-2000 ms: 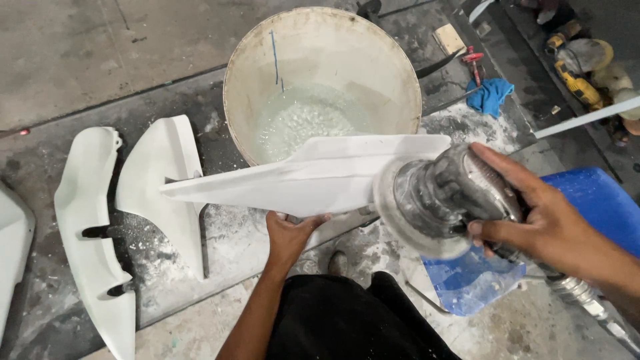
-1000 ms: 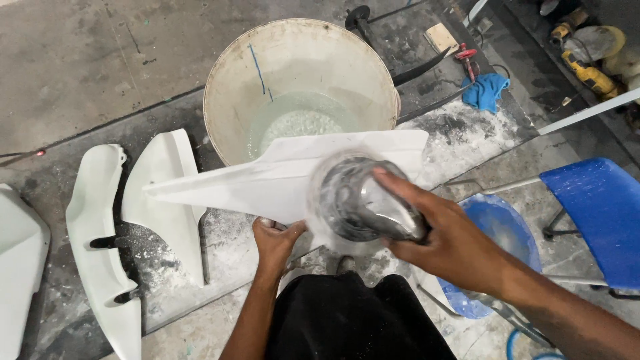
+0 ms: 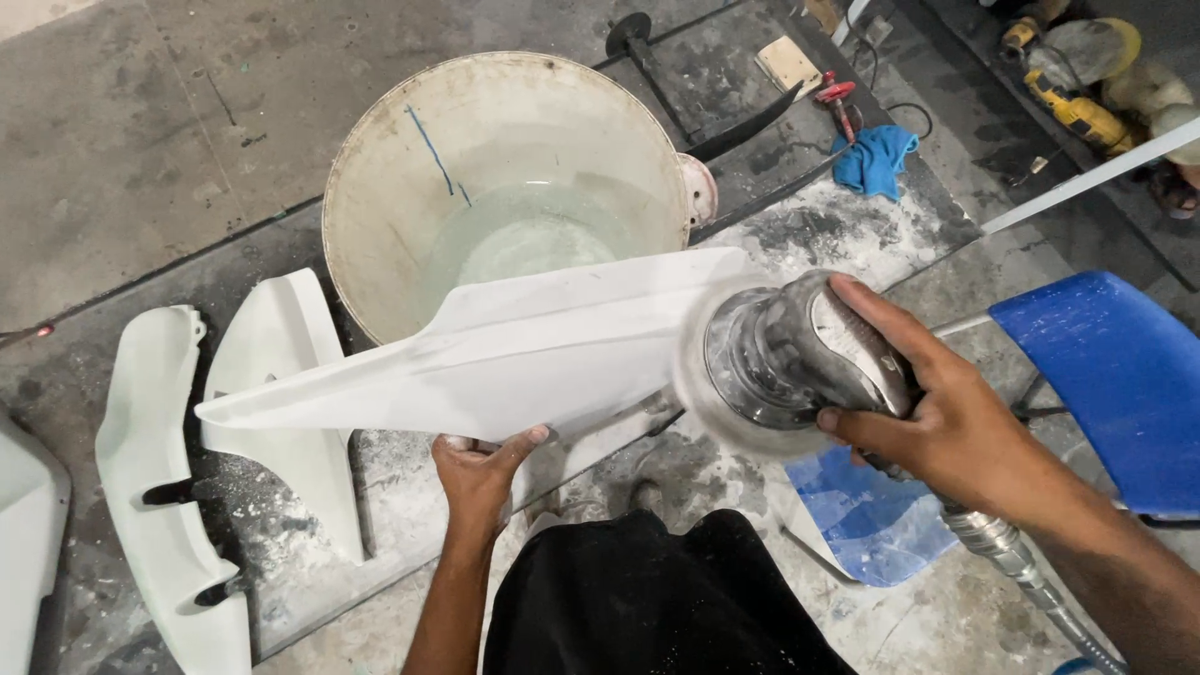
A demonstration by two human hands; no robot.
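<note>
A long white molded panel (image 3: pixel 525 347) lies across the view in front of the bucket, its narrow tip pointing left. My left hand (image 3: pixel 483 473) holds its lower edge near the middle, thumb and fingertips showing and the rest of the grip hidden beneath. My right hand (image 3: pixel 923 412) is wrapped around a pneumatic orbital sander (image 3: pixel 797 352), whose blurred round pad overlaps the panel's right end; whether the pad touches it I cannot tell. Metal fittings and a hose (image 3: pixel 1017 553) run from the sander toward the lower right. White dust marks the fingers of my left hand.
A large off-white bucket (image 3: pixel 375 169) holds cloudy water. Pale molded panels (image 3: pixel 141 403), (image 3: pixel 281 347) lie on the dusty work surface at left, another panel (image 3: pixel 23 506) at the left edge. A blue cloth (image 3: pixel 872 159), a sanding block (image 3: pixel 787 64) and a blue chair (image 3: pixel 1106 375) are at right.
The sander in my right hand moved left along the panel between the two earlier frames, then back to its right end. My left hand keeps hold of the lower edge.
</note>
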